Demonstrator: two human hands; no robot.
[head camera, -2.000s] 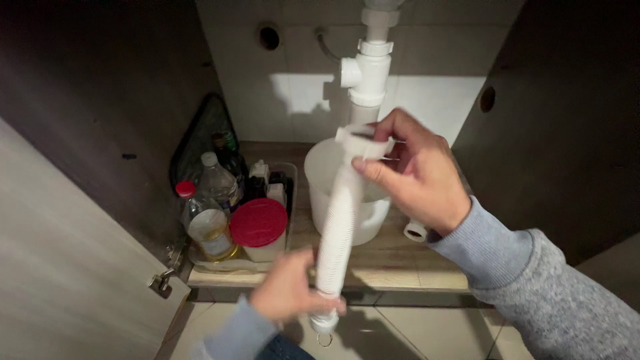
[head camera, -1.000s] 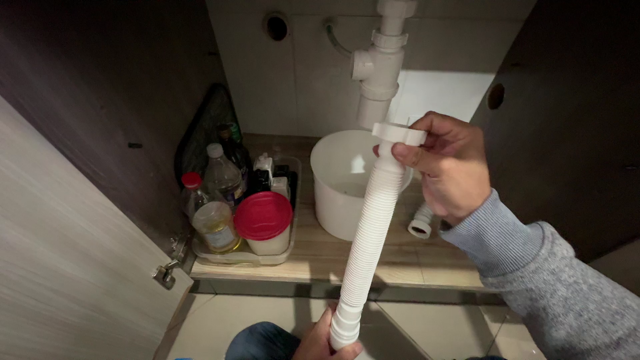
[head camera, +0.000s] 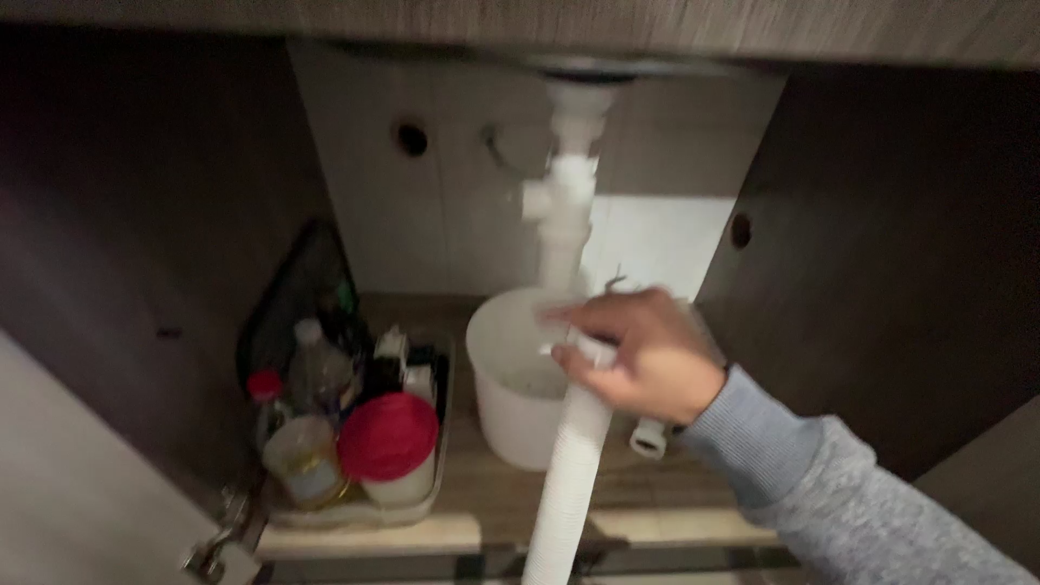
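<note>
My right hand (head camera: 646, 353), blurred by motion, is at the upper end of a white corrugated drain hose (head camera: 571, 479), its thumb and fingers around the end. The hose slants down out of the bottom edge of the view, so its lower end is hidden. Above and behind the hand, a white plastic drain pipe with a side branch (head camera: 565, 199) hangs from the sink's underside. Below that pipe stands a white plastic bucket (head camera: 516, 414), partly covered by the hand and hose. My left hand is out of view.
At the left, a tray (head camera: 390, 513) holds bottles, a tub with a red lid (head camera: 388, 437) and other items. A white pipe fitting (head camera: 648, 439) lies right of the bucket. The cabinet door hinge (head camera: 207, 556) is at lower left, and the cabinet's front edge (head camera: 520, 24) crosses the top.
My left hand, earlier on the hose's lower end, has left the view. The view has tilted up, showing the cabinet's top edge. My right hand remains at the hose's upper end.
</note>
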